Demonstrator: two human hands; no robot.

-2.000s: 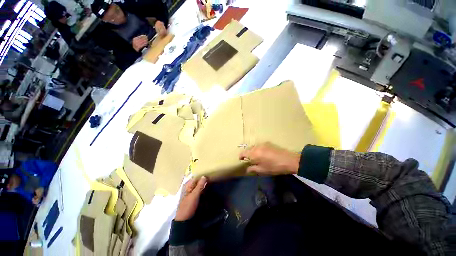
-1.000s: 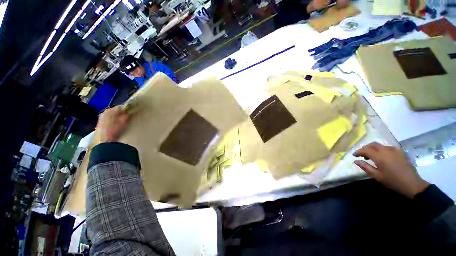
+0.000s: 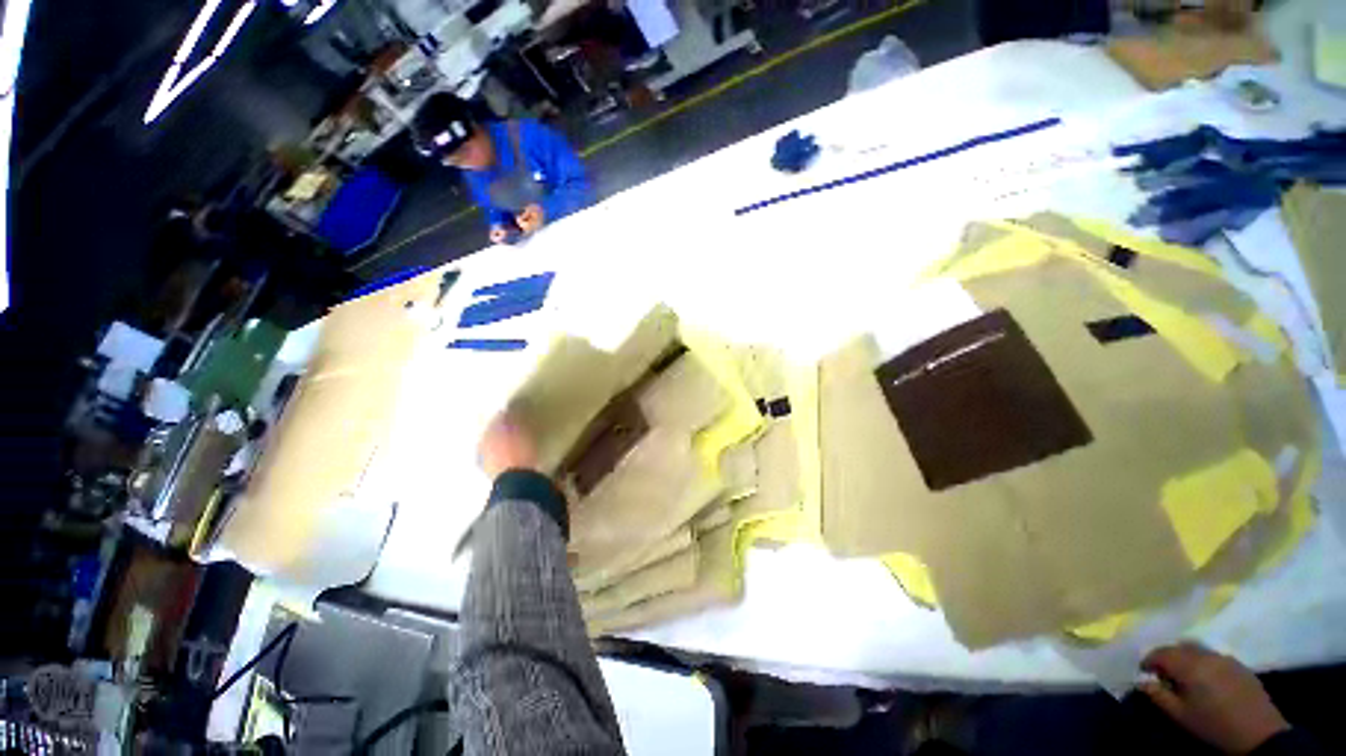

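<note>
My left hand (image 3: pixel 509 446) is at the left edge of a tan garment panel (image 3: pixel 568 387) with a dark brown square (image 3: pixel 610 443), on top of a pile of tan and yellow layers. The fingers are partly hidden, and the panel's edge is at them. My right hand (image 3: pixel 1203 691) is at the table's front edge at the lower right, by a pale corner under a second stack of panels (image 3: pixel 1019 547). That stack carries a brown square (image 3: pixel 985 399). Whether the right fingers grip the corner is unclear.
The long white table (image 3: pixel 650 251) holds navy pieces (image 3: pixel 506 300), a long navy strip (image 3: pixel 901 166), a navy bundle (image 3: pixel 796 149) and a crumpled navy heap (image 3: pixel 1210 177). A large tan sheet (image 3: pixel 318 428) lies left. A person in blue (image 3: pixel 517 177) is across the table.
The view has turned left from the sewing machine. The panel in my left hand has come down onto the left pile. My right hand has moved to the table's front edge.
</note>
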